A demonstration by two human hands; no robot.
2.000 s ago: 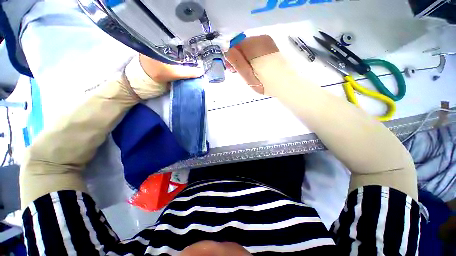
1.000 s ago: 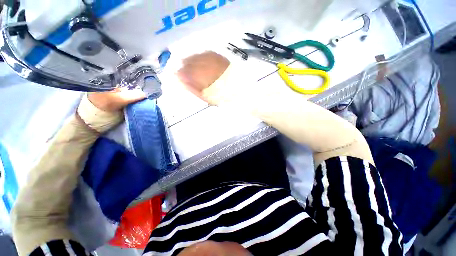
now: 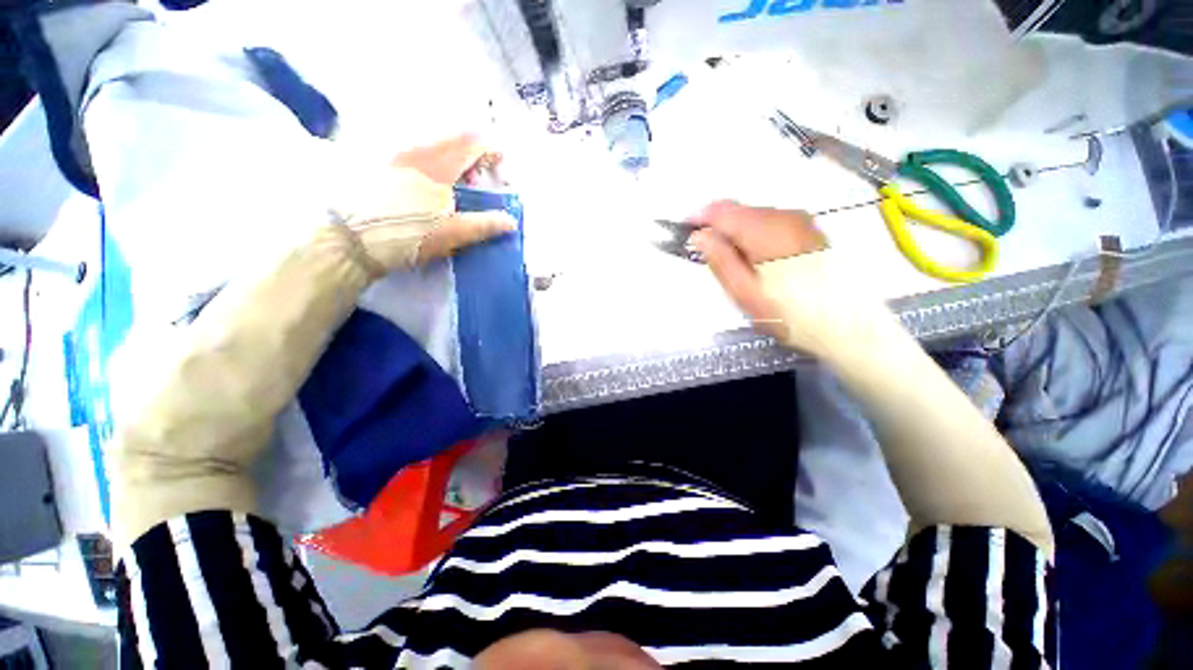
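Note:
A denim-look strip (image 3: 495, 321) lies over the table's front edge, its upper end under my left hand (image 3: 455, 196). My left thumb rests on the strip and the fingers are bent at its top end. A navy cloth piece (image 3: 386, 399) hangs beside it on the left. Pale cloth (image 3: 183, 170) spreads under and behind my left arm. My right hand (image 3: 746, 246) is shut on small dark thread snips (image 3: 676, 238), held over the table to the right of the strip, apart from it. The blades point left.
The machine's presser foot area with a grey cylinder (image 3: 628, 131) is behind, between my hands. Shears (image 3: 935, 216) with green and yellow handles lie at the right. A ruled strip (image 3: 654, 373) runs along the front edge. Red-orange plastic (image 3: 406, 517) is below. Pale cloth (image 3: 1073, 393) hangs far right.
My right hand has picked up the snips that lay beside the shears. My left hand and the upper end of the strip have come away from the needle area. The camera view has also shifted.

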